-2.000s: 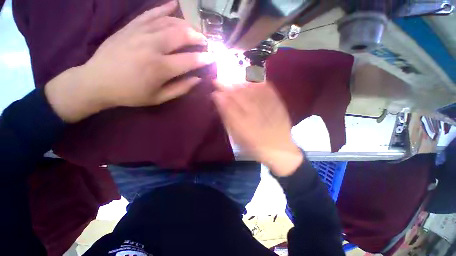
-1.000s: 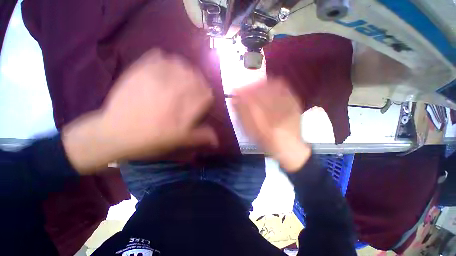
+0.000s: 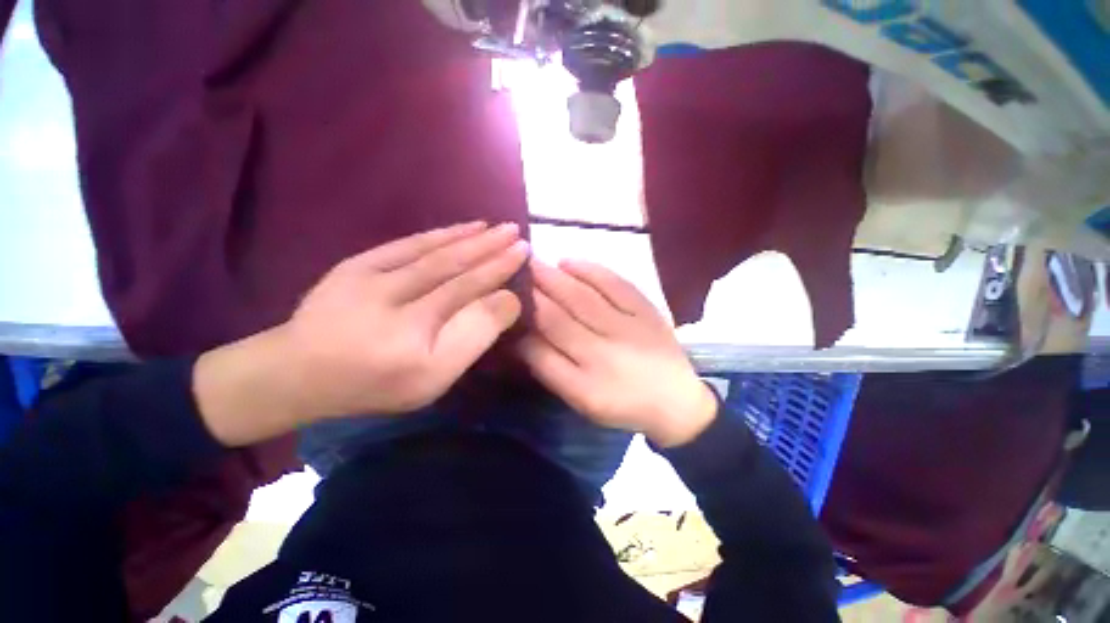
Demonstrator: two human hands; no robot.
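Note:
A large maroon cloth panel (image 3: 329, 134) lies on the table left of the needle area and hangs over the front edge. Its straight right border runs down from the presser foot (image 3: 505, 55), which is partly lost in lamp glare. My left hand (image 3: 408, 323) lies on the panel, fingertips at this border. My right hand (image 3: 609, 347) meets it from the right, fingertips on the same edge near the table's front. Both hands hold the fabric edge between them. The white machine head (image 3: 925, 61) shows "Jack" lettering.
A small maroon cut panel (image 3: 755, 170) with a curved notch lies right of the needle. A dark knob with a grey tip (image 3: 593, 112) is beside the foot. A metal bracket (image 3: 994, 298) is at the table's right. Below are a blue crate (image 3: 791, 426) and maroon cloth (image 3: 949, 475).
Both hands have moved down from the needle towards the table's front edge and come together at the fabric border. The view has shifted, and the small cut panel lies as before.

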